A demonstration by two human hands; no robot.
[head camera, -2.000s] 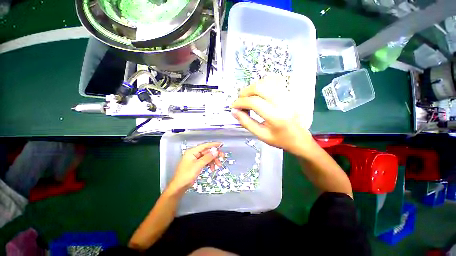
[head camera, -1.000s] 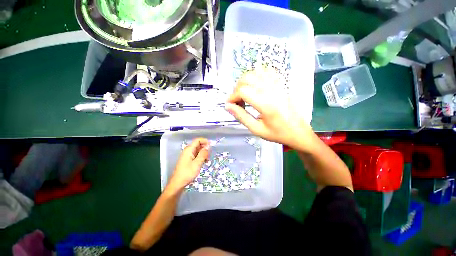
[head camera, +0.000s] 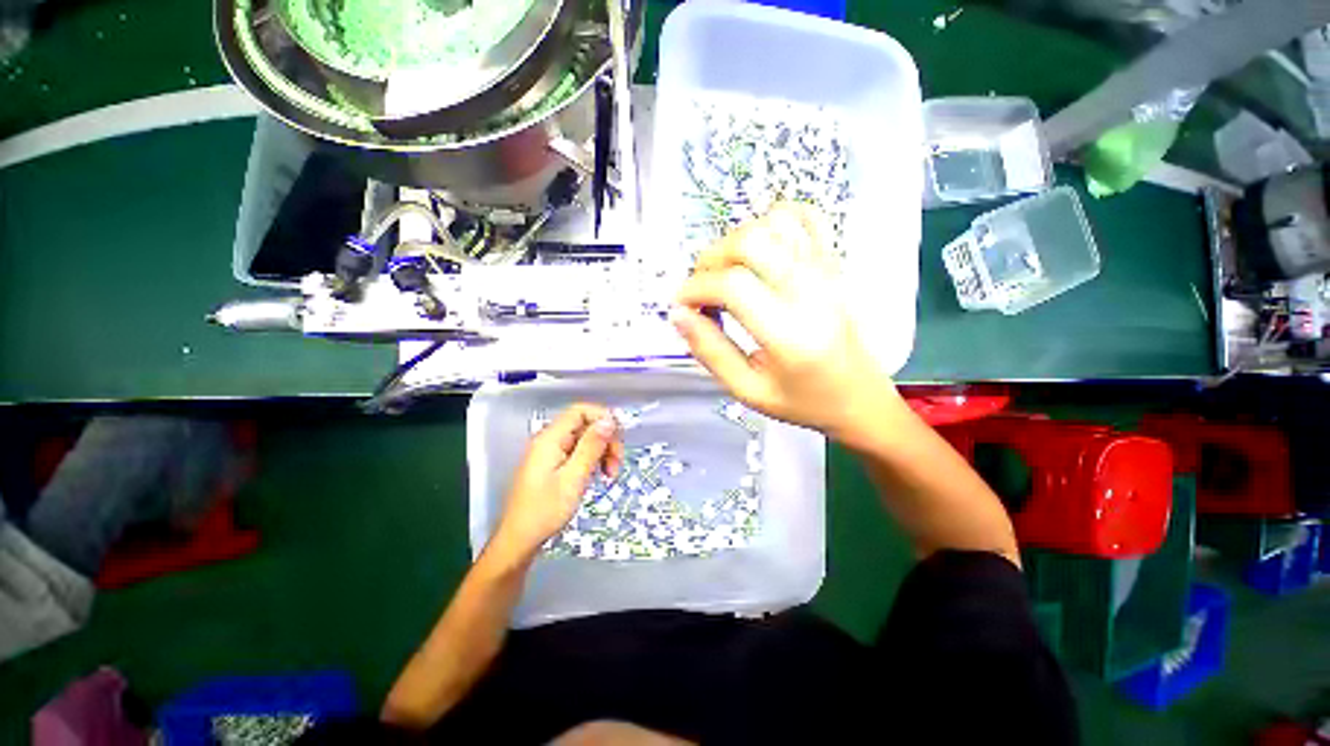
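Observation:
My right hand is at the right end of the machine's silvery-white fixture, thumb and index finger close together; glare hides whether a part is between them. My left hand is over the left side of the lap-side tub, its fingertips pinched on a small white part. White and green plastic parts lie loose in that tub. The larger bench tub stands behind my right hand and holds a spread of small parts.
The bowl feeder stands behind the fixture. A pneumatic cylinder sticks out left. Two small clear boxes are right of the bench tub. A red stool and blue crates are on the floor. A person's leg shows at left.
My left hand's fingers, spread over the lap-side tub two seconds ago, are now closed together a little higher and to the left. My right hand stays at the fixture with small finger movements.

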